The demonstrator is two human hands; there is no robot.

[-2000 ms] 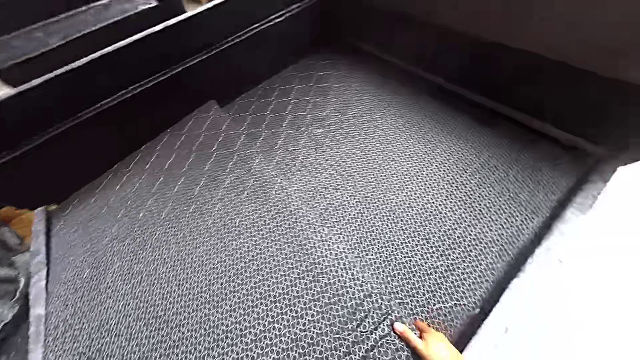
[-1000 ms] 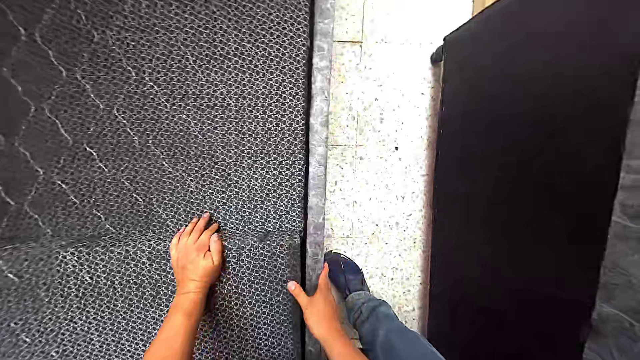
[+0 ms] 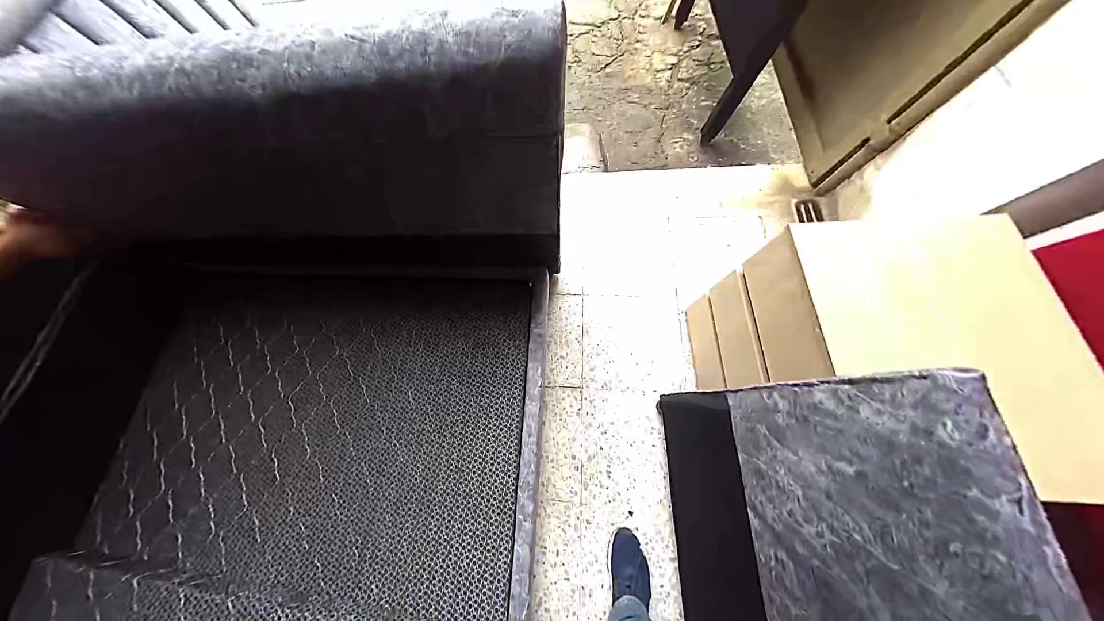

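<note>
At the left edge a blurred hand, apparently my left hand, is beside the underside of a grey upholstered sofa section; whether it holds anything cannot be told. My right hand is out of view. Below that section, a sofa frame with a grey fabric rim surrounds a sunken panel of dark patterned fabric, partly quilted with wavy stitching. A fold of this fabric shows at the lower left.
My shoe stands on the speckled tile floor. At the right, a grey and black upholstered piece stands before a beige drawer cabinet. Dark furniture legs and a beige door are at the top.
Both hands have left the patterned fabric, where they rested or hovered a second ago. The view has swung widely toward the upholstered section and the cabinet.
</note>
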